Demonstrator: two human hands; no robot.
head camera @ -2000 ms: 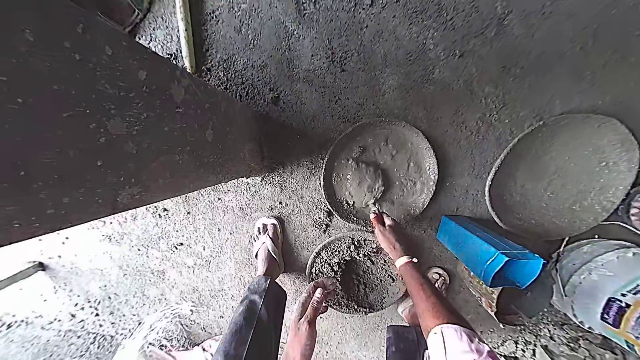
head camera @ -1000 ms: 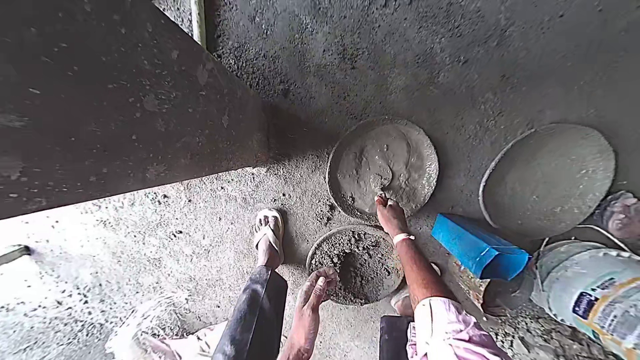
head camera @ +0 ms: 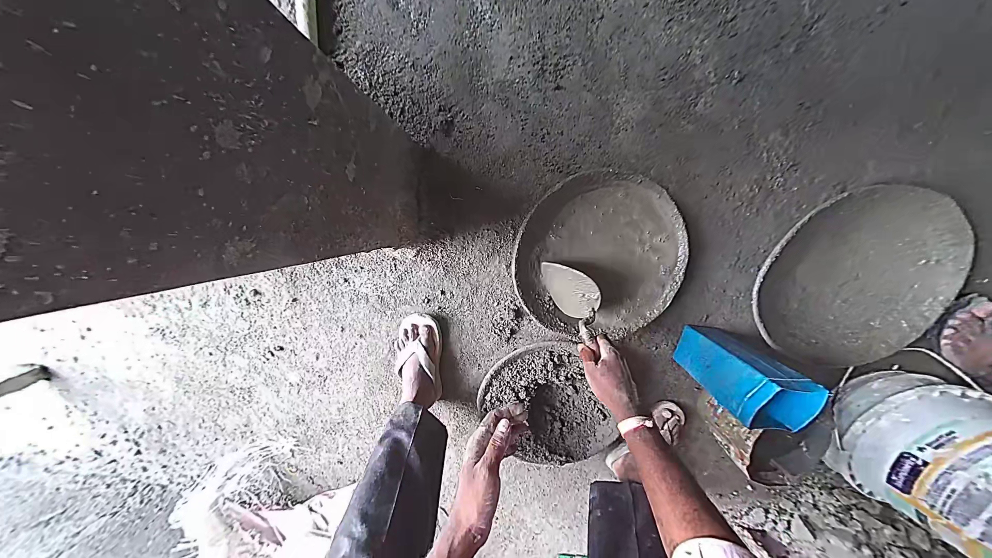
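Observation:
My right hand (head camera: pixel 610 377) is closed on the handle of a trowel (head camera: pixel 572 291), whose rounded blade carries wet grey mortar over the near left part of a round pan (head camera: pixel 643 225) of wet mortar. Closer to me, a second round pan (head camera: pixel 496 372) holds a thicker, crumbly mortar mix (head camera: pixel 562 411) with a hollow in its middle. My left hand (head camera: pixel 490 449) is at that pan's left rim, its fingers curled together; whether anything is between them cannot be told.
Another mortar-coated pan (head camera: pixel 868 271) lies at the right, near a blue open-ended box (head camera: pixel 748 376), a white plastic bucket (head camera: pixel 922 449) and another person's foot (head camera: pixel 969 333). A dark, spattered panel (head camera: pixel 194 147) fills the upper left. A frayed white sack (head camera: pixel 248 496) lies lower left.
The trowel blade, earlier down in the wet mortar, now shows above it with mortar on top. My left hand stays beside the nearer pan.

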